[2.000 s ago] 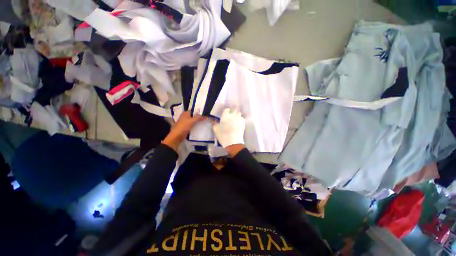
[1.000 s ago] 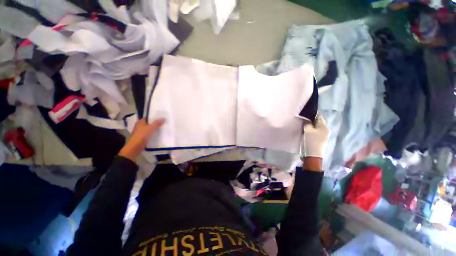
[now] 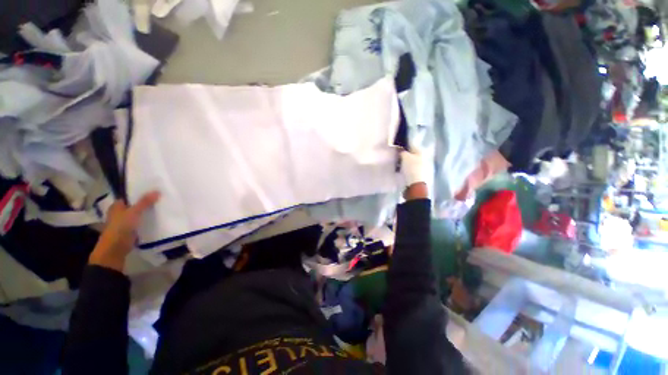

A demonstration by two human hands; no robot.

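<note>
A stack of white cut panels (image 3: 234, 150) with dark edges is spread wide in front of me, its right end with a curved cut-out lying over light blue garments. My bare left hand (image 3: 123, 223) grips its near left corner, the thumb on top and the fingers hidden beneath. My right hand (image 3: 414, 170), in a white glove, holds the right end by a black edge. Its fingers are partly hidden and blurred.
Light blue garments (image 3: 443, 95) lie at the right, with dark garments (image 3: 513, 80) beyond. Tangled pale offcuts (image 3: 66, 95) are heaped at the left over black cloth. White scraps (image 3: 212, 13) lie on the table's (image 3: 264, 51) far side. A red bag-like item (image 3: 499, 221) is at the lower right.
The folded stack has been opened out flat to the right, and its crease has smoothed. My right hand moved from the stack's middle to its right end. The view has turned rightward.
</note>
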